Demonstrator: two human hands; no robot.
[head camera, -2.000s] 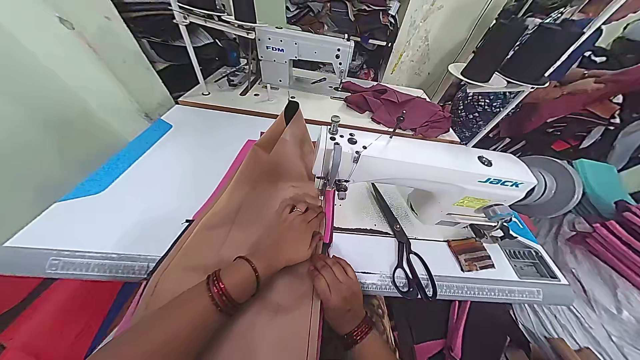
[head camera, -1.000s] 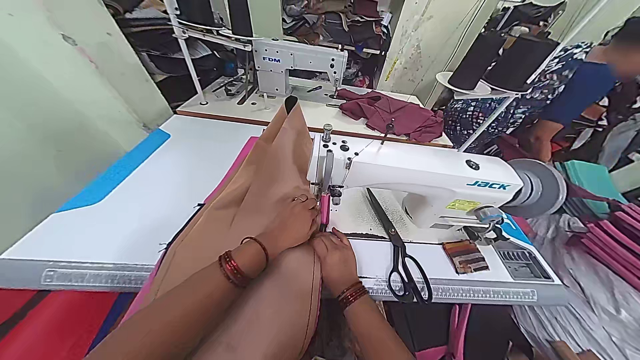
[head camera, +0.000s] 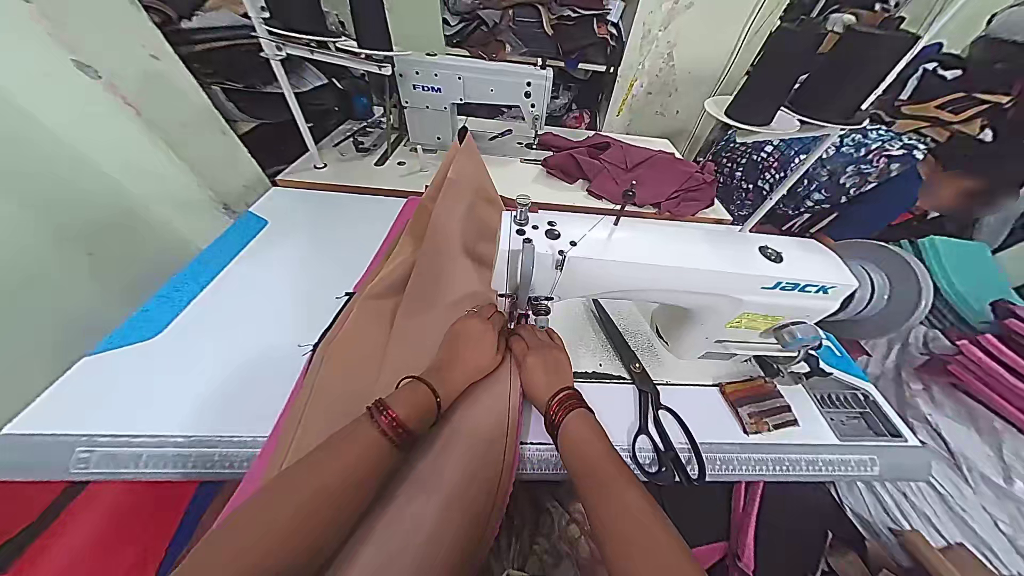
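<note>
A large tan fabric piece (head camera: 400, 320) with pink edging runs up the table along the left of a white Jack sewing machine (head camera: 664, 256). My left hand (head camera: 474, 342) presses on the fabric, its fingertips just left of the needle area. On the seam edge right in front of the presser foot (head camera: 520, 316), my right hand (head camera: 542, 356) pinches the cloth. Both hands' fingertips nearly touch, and they partly hide the edge and needle. Black-handled fabric shears (head camera: 640, 376) lie on the table to the right of my right hand, tips toward the machine.
A small striped cloth swatch (head camera: 758, 406) lies near the table's front edge. Behind stands a second sewing machine (head camera: 472, 92) with maroon fabric (head camera: 628, 172) beside it. Large black thread cones (head camera: 848, 84) rise at the back right, where a person (head camera: 960, 176) bends near folded teal fabric (head camera: 964, 276).
My right hand has moved up to the presser foot, where a pink strip showed earlier between the hands and the foot. The person at the back right has bent lower.
</note>
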